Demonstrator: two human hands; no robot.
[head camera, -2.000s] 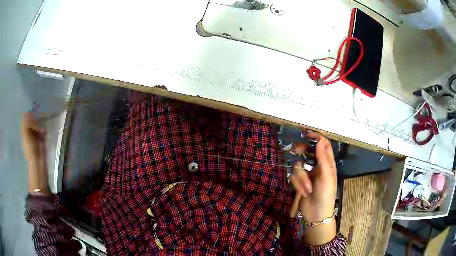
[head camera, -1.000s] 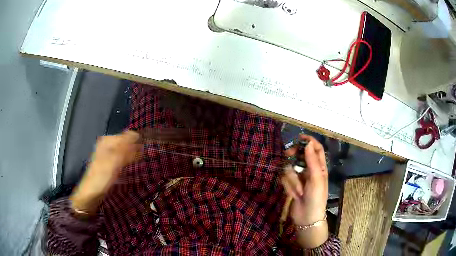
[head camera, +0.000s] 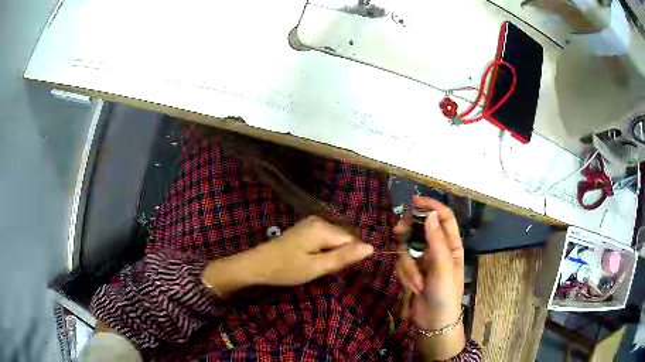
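Note:
My left hand (head camera: 297, 256) is over the plaid cloth (head camera: 212, 191) on the lap, thumb and forefinger pinched on a thin thread (head camera: 385, 252). A brown, hair-like thread bundle (head camera: 286, 185) trails up and left from it. My right hand (head camera: 435, 261) is held upright below the table edge. Its fingertips grip a small dark and silvery round part (head camera: 419, 230), perhaps a bobbin or bobbin case; the fingers partly hide it. The short thread runs between the two hands. A silver bobbin (head camera: 273, 231) lies on the plaid cloth, left of my left hand.
The white table (head camera: 212, 63) spans the top. On it are a black smartphone (head camera: 520, 81) with a red cord and red-handled scissors (head camera: 594, 185). A white accessory tray (head camera: 590, 306) of small items is at the right, beside a slatted wooden stool (head camera: 506, 304).
My left hand has swung from the far left across the lap, close to my right hand, and the thread span between them is much shorter. My right hand stays nearly in place with its part.

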